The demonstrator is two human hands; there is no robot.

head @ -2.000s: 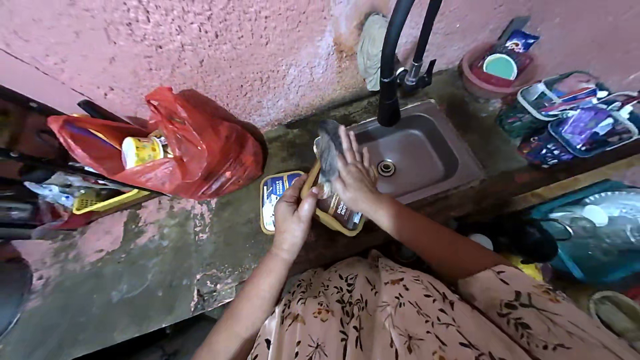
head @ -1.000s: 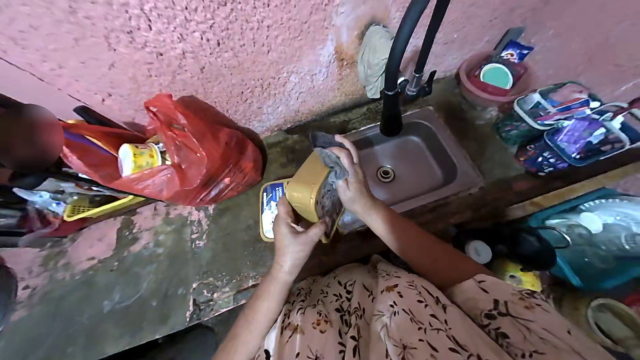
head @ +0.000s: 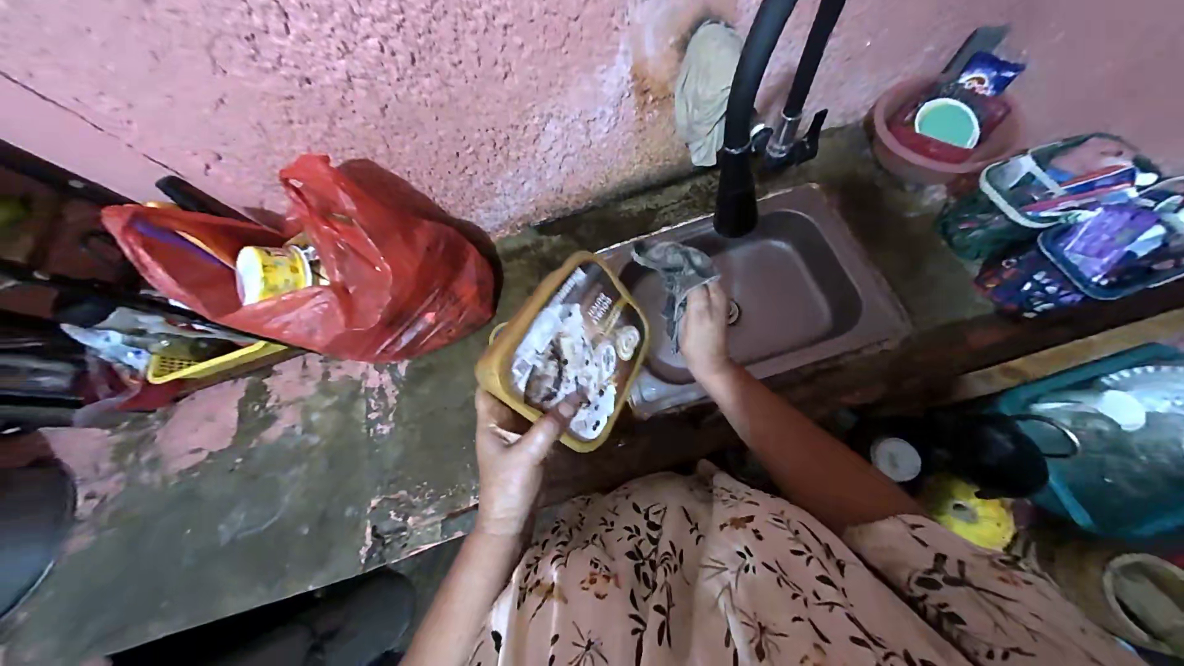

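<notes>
A yellow plastic tub with a printed lid is tilted in my left hand, the thumb on the lid and the fingers beneath the tub. My right hand grips a grey cloth over the left side of the metal sink, just right of the tub. Hand and cloth are apart from the tub. A black faucet hangs over the back of the sink.
A red plastic bag holding a yellow-and-white cup stands on the worn counter to the left. Beyond the sink are a pink basin and filled baskets. A teal crate sits lower right. A light cloth hangs by the wall.
The tub has turned so its printed lid faces up. My right hand and the grey cloth have moved off the tub, rightward over the sink.
</notes>
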